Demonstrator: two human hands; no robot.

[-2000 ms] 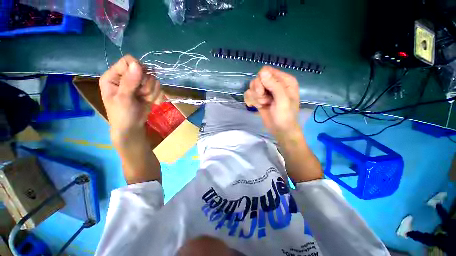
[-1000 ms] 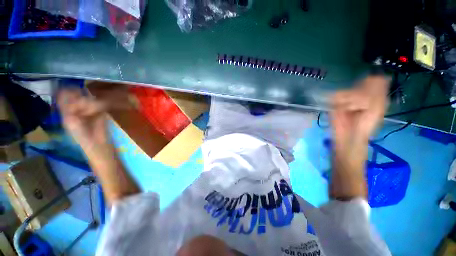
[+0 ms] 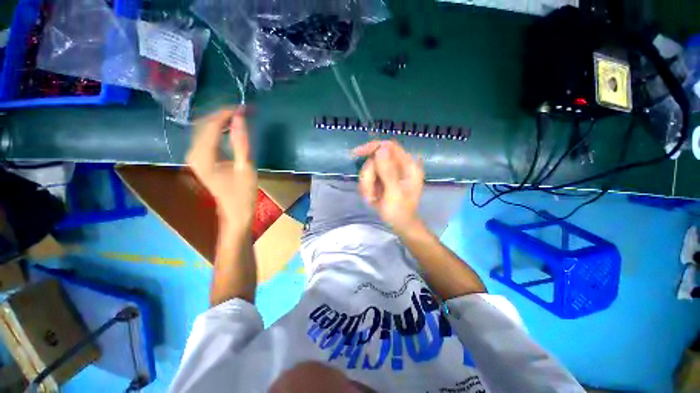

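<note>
The row of small black components (image 3: 391, 128) lies on the green bench top (image 3: 292, 146), its shiny terminals towards me. My left hand (image 3: 226, 153) is at the bench edge left of the row, slightly blurred, with thin silvery strands (image 3: 244, 80) rising from its fingertips. My right hand (image 3: 389, 178) is just below the middle of the row, fingers curled. Thin pale strands (image 3: 354, 96) run up from near its fingertips across the row. Whether the fingers pinch these strands is blurred.
Bags of dark components (image 3: 307, 38) and red parts (image 3: 165, 65) lie at the back, by a blue tray (image 3: 115, 94). Small black pieces (image 3: 395, 65) lie behind the row. The soldering station (image 3: 568, 84) with cords is at right. A blue stool (image 3: 560, 265) and open box (image 3: 180, 215) are below.
My hands, wide apart a second ago, have come back inward over the bench edge. Silvery strands now show near both hands. The view has shifted, showing more of the bags.
</note>
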